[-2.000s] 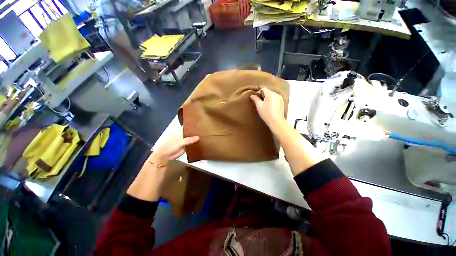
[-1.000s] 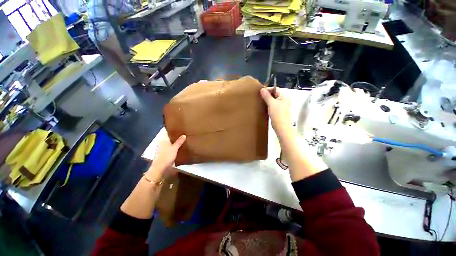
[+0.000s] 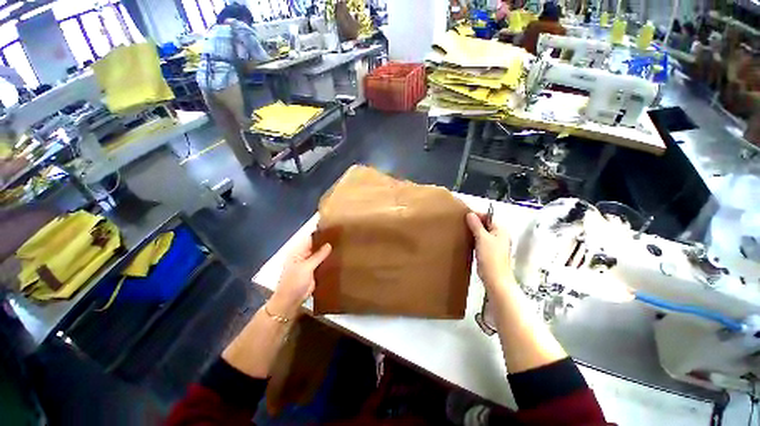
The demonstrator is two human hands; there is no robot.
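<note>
A brown bag body (image 3: 396, 258) is held up by its two sides over the left end of the white sewing table (image 3: 425, 341). My left hand (image 3: 298, 273) grips its left edge, thumb on the front face. My right hand (image 3: 492, 250) grips its right edge near the upper corner. A small dark pointed thing, perhaps snips, shows at my right fingers. The fingers behind the bag are hidden. The white sewing machine (image 3: 583, 258) with a light blue tube stands right of my right hand.
A small dark loop lies on the table by my right wrist. Yellow pieces (image 3: 62, 254) and a blue bundle (image 3: 167, 270) are at left. A cart (image 3: 312, 137), red crate (image 3: 395, 86) and yellow stack (image 3: 475, 79) stand beyond. A person (image 3: 225, 75) stands at upper left. Brown material hangs below the table edge.
My right hand has moved from the bag's upper face to its right edge. The bag is flatter and more upright. The view has tilted up, showing more of the room.
</note>
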